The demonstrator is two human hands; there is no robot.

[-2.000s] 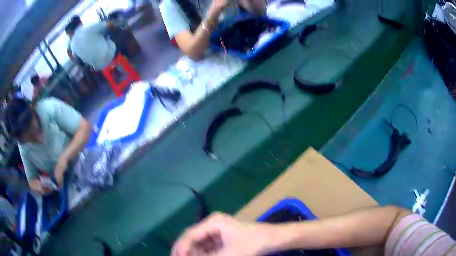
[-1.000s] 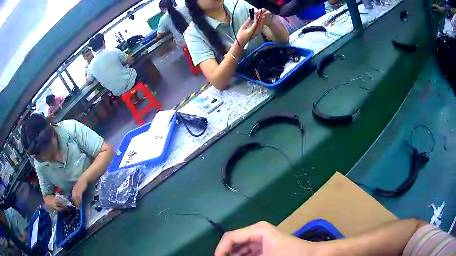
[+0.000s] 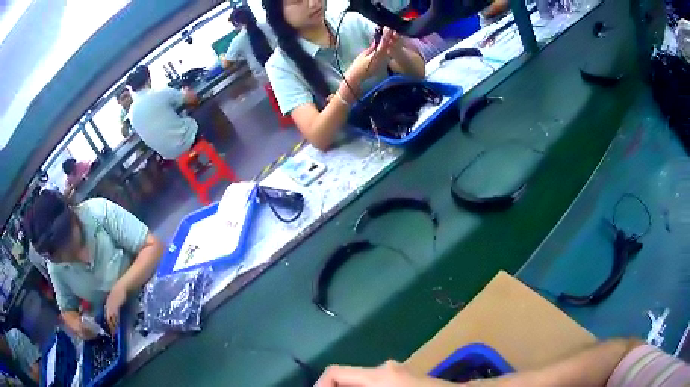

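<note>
My right hand is at the bottom edge, its fingers cut off by the frame, so what it holds cannot be seen. My forearm crosses in front of a small blue tray with dark parts, which sits by a tan cardboard sheet. Several curved black wired pieces lie spread on the green conveyor belt; the nearest full one is beyond my hand. My left hand is not in view.
A tied black bundle and white plastic bits lie on the teal worktop at right. Across the belt are two coworkers, a blue tray of black pieces, a tray with white contents and a clear plastic bag.
The camera view has shifted and become sharper than two seconds ago. My right hand now sits lower, mostly cut off by the bottom edge. The coworker's hands opposite remain raised over their tray.
</note>
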